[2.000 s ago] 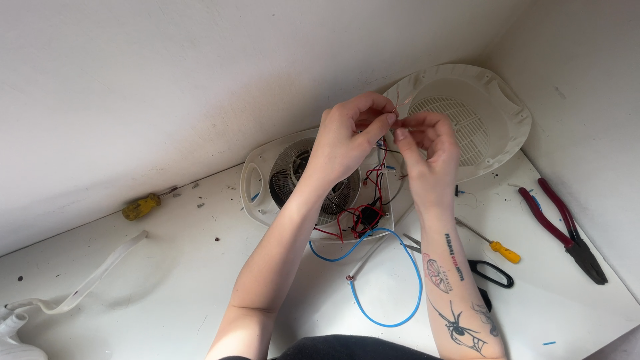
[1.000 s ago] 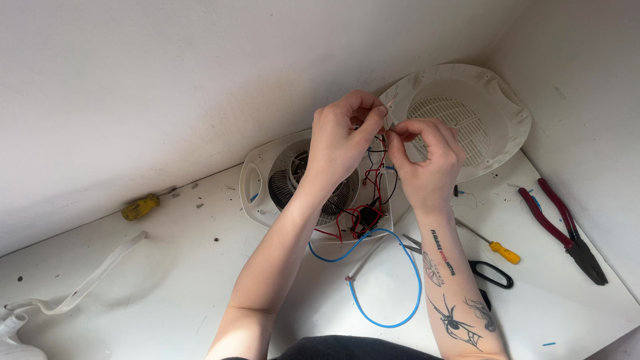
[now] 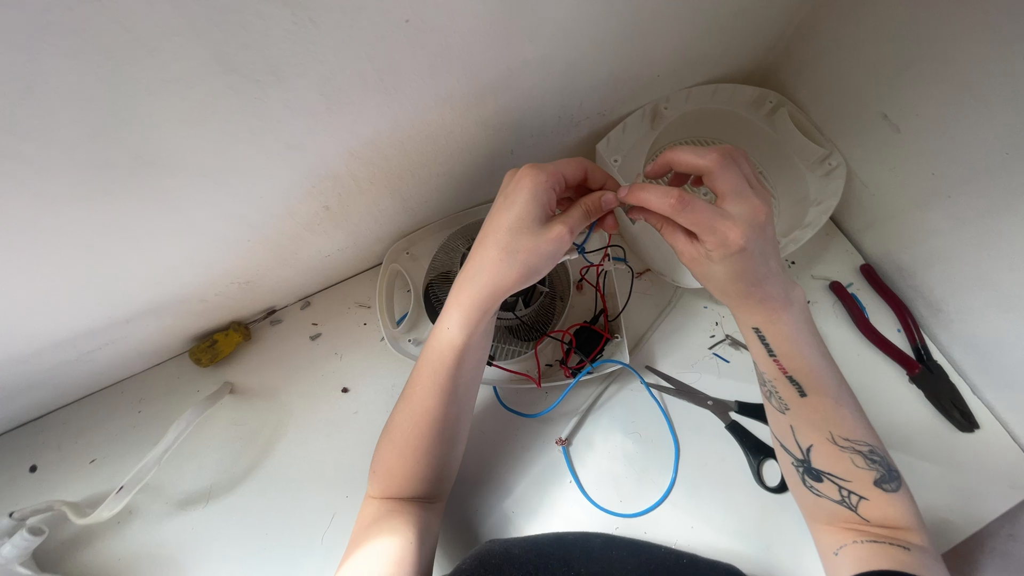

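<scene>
My left hand (image 3: 552, 216) and my right hand (image 3: 712, 212) meet at the fingertips above the right end of an opened white fan housing (image 3: 404, 348). Left thumb and fingers pinch the end of thin wires; the right fingertips touch the same spot, where details are too small to tell. Red wires (image 3: 538, 364), black and blue ones run beneath from the housing, by a black component (image 3: 588, 342). A round fan with a wire guard (image 3: 552, 312) lies partly under my left forearm. A blue wire (image 3: 676, 448) loops in front, its stripped end showing copper strands.
A white plastic grille cover (image 3: 816, 176) leans in the back right corner. Black-handled scissors (image 3: 748, 440) lie partly under my right forearm, with red-handled pliers (image 3: 920, 360) farther right. A yellow-handled screwdriver (image 3: 220, 344) and a white strip (image 3: 160, 460) are at left. Small scraps dot the table.
My right hand has shifted right and its fingers are spread more. My right forearm has moved right, showing more of the scissors; the yellow screwdriver seen beside it earlier is hidden now.
</scene>
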